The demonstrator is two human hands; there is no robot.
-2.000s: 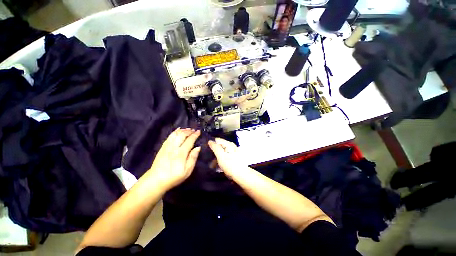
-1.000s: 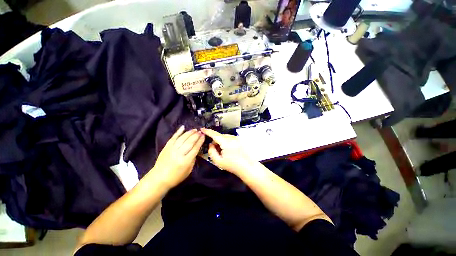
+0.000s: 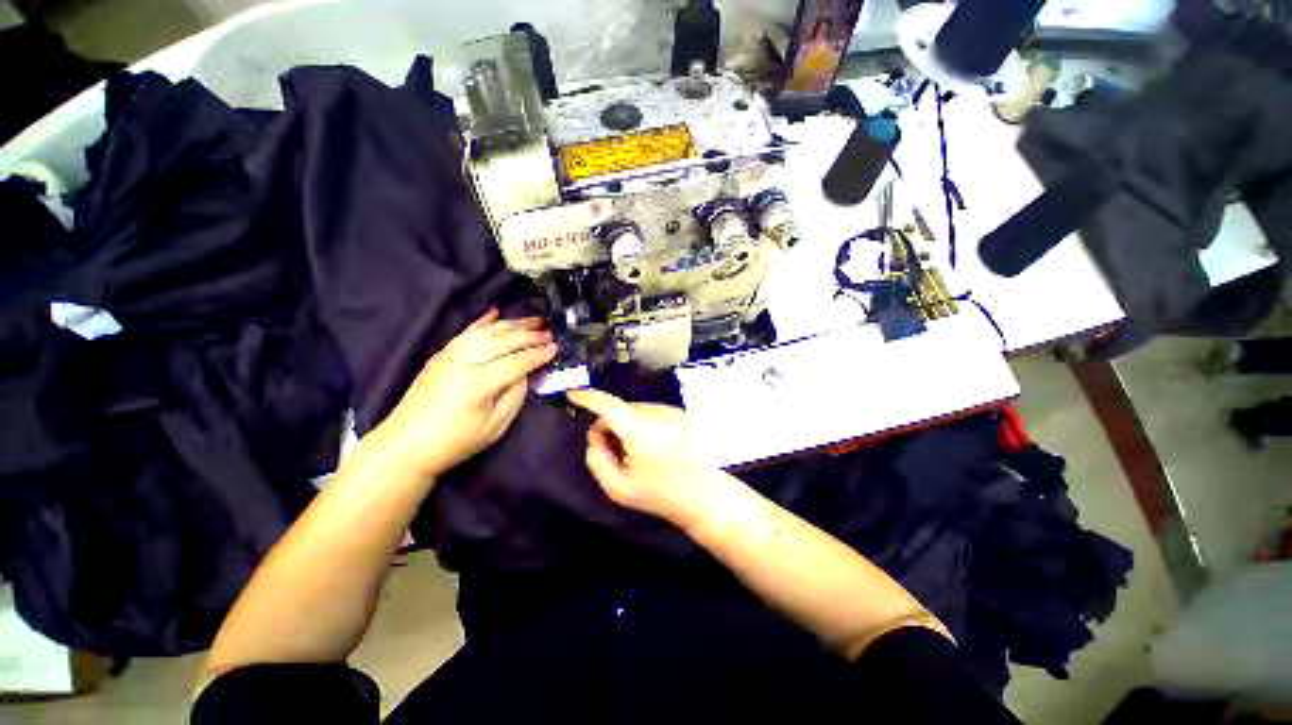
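Observation:
A dark purple-black garment piece (image 3: 517,482) lies under both hands at the front of the off-white overlock machine (image 3: 659,234). My left hand (image 3: 465,394) lies flat on the cloth, fingertips just left of the needle area (image 3: 602,329). My right hand (image 3: 641,451) is at the cloth's right side, index finger extended towards the needle area and other fingers curled; whether it pinches cloth cannot be told. A small white patch (image 3: 563,380) shows between the hands' fingertips. The presser foot is too small and dark to make out.
A large dark garment pile (image 3: 184,326) covers the left side, with a white patch on it. Dark cones (image 3: 860,159), small tools (image 3: 918,290) and a picture-like rectangle (image 3: 819,50) are behind and right. Dark cloth (image 3: 949,545) hangs over a red rim (image 3: 1012,429) at lower right.
My left hand has moved left and slightly up, away from my right hand. The white patch now shows between them. My right hand has shifted slightly down, its index finger still extended.

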